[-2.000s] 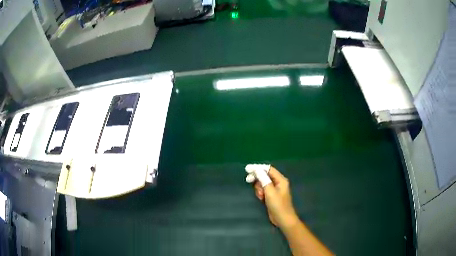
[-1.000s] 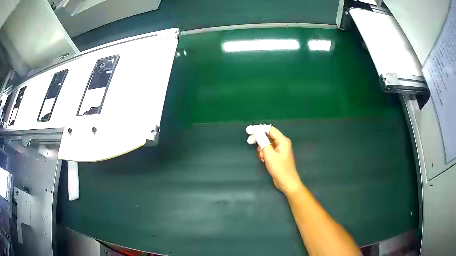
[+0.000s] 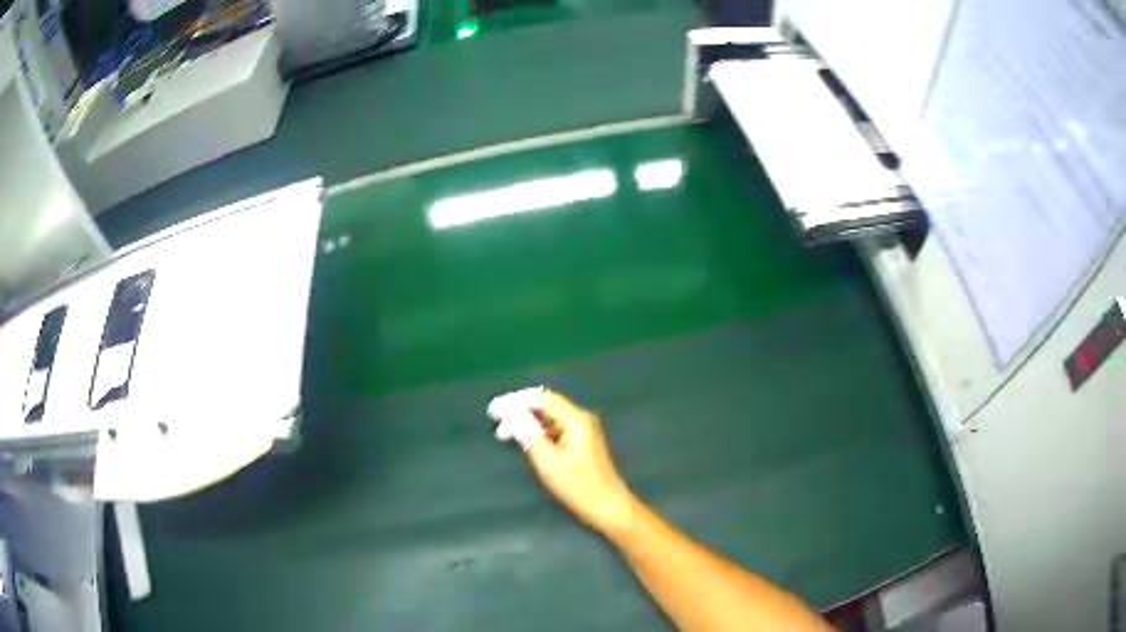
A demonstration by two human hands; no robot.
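Observation:
My right hand [image 3: 562,451] is over the dark green mat [image 3: 519,296], in the middle of the view, with the forearm coming in from the lower right. White finger cots cover its fingertips, which are drawn together with nothing seen between them; the hand is slightly blurred. My left hand is out of the picture. Two thin dark phone housings lie on the wide white left belt [image 3: 247,284]: one nearer the belt's end [image 3: 121,340] and one at the far left [image 3: 45,364]. My right hand touches neither housing.
The short white right belt [image 3: 803,136] runs beside the off-white cabinet [image 3: 1037,432], which bears a printed sheet [image 3: 1037,148] and a small dark panel with red marks [image 3: 1095,347]. An open box of wires [image 3: 185,105] stands at the upper left.
The view has swung to the right, so the belts and my right hand sit further left in the picture. The cabinet shows more. My right hand keeps much the same closed shape.

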